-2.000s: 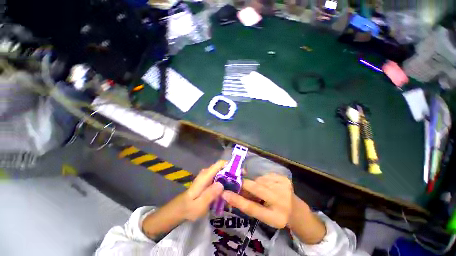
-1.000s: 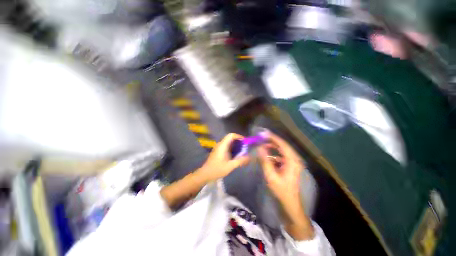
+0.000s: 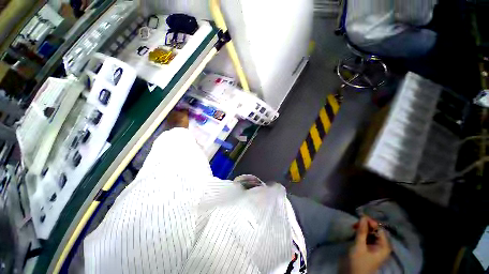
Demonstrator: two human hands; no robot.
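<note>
My left arm, in a white striped sleeve, reaches to a white tray (image 3: 210, 147) on a low shelf under the bench. My left hand (image 3: 178, 119) is mostly hidden by the sleeve, at the tray's left side; its fingers do not show. A watch with a blue strap (image 3: 219, 114) and purple pieces (image 3: 200, 119) lie in the tray. My right hand (image 3: 370, 243) is above my lap at the lower right, fingers curled together; a thin glint and something dark show at the fingertips, too small to name.
A foam tray (image 3: 115, 88) with rows of dark watch parts stands on the left bench. Yellow pieces (image 3: 161, 55) lie behind it. A white basket (image 3: 252, 107) sits beside the low shelf. A person on a wheeled stool (image 3: 363, 72) is at top right. A ribbed white box (image 3: 410, 128) stands right.
The view has swung left, away from the green mat. My hands have parted; my left has moved out to the low shelf. The purple watch is no longer seen between them.
</note>
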